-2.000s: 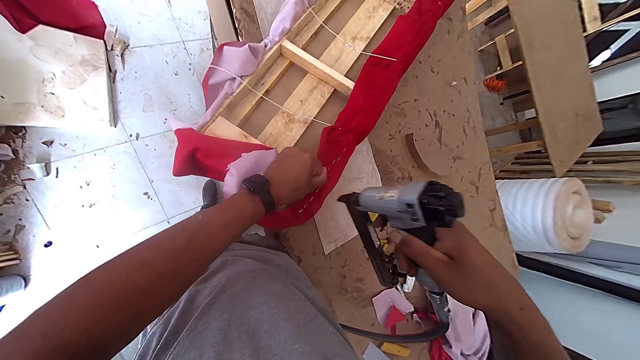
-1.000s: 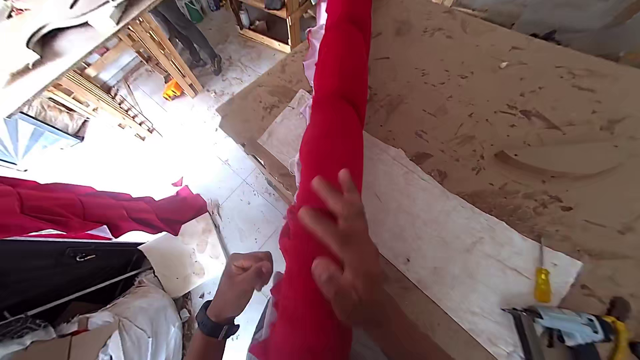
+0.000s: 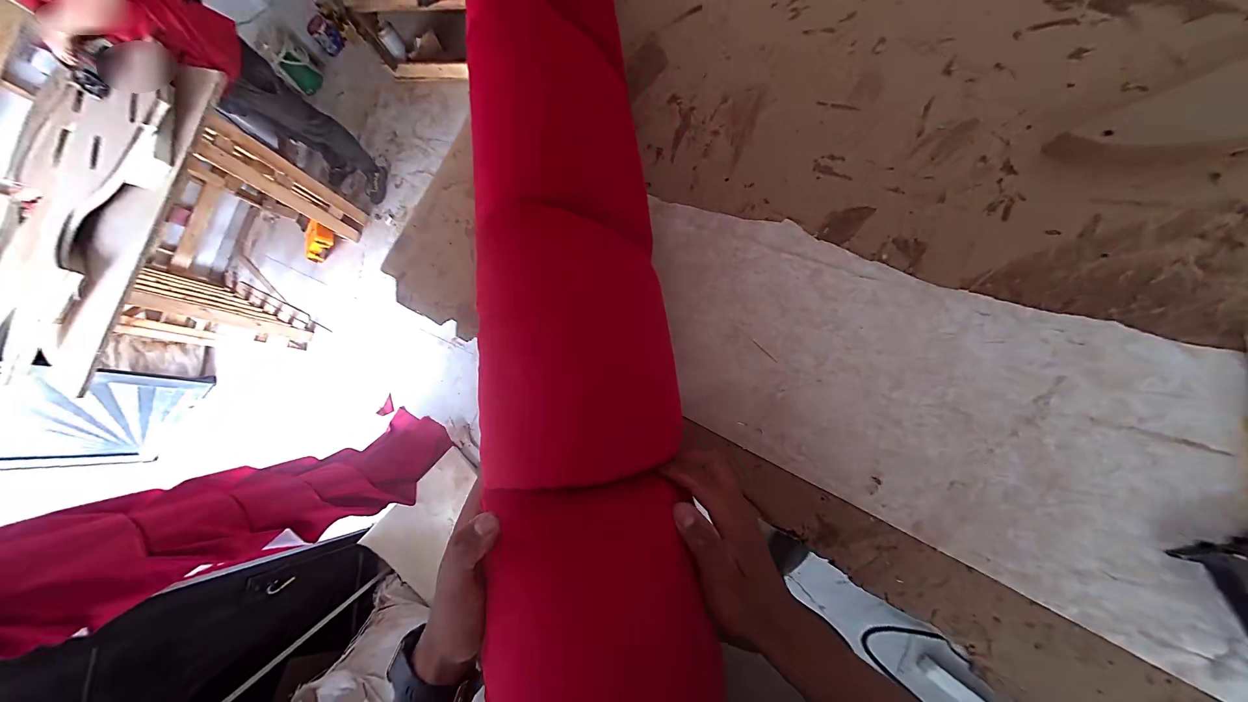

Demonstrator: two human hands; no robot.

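A long red upholstered panel point(image 3: 575, 341) with padded sections and crosswise creases runs from the bottom to the top of the view. My left hand point(image 3: 458, 585), with a dark watch at the wrist, grips its left edge near the bottom. On the opposite edge my right hand point(image 3: 726, 546) holds the panel beside a deep crease, thumb and fingers against the red fabric. The panel's underside is hidden. At the far right edge part of a dark tool point(image 3: 1219, 570) shows, cut off by the frame.
A pale sheet point(image 3: 936, 361) lies on the brown worktable point(image 3: 907, 127) under the panel. Another red padded piece point(image 3: 244, 502) lies at lower left, above a black case-like surface point(image 3: 195, 614). At upper left a person point(image 3: 292, 107) stands by a workbench point(image 3: 117, 224); wooden frames stand beside it.
Two seconds ago my right hand held a staple gun and the panel's wooden frame side showed; now the red padded side does. Since one second ago, both hands have come to the panel's edges.
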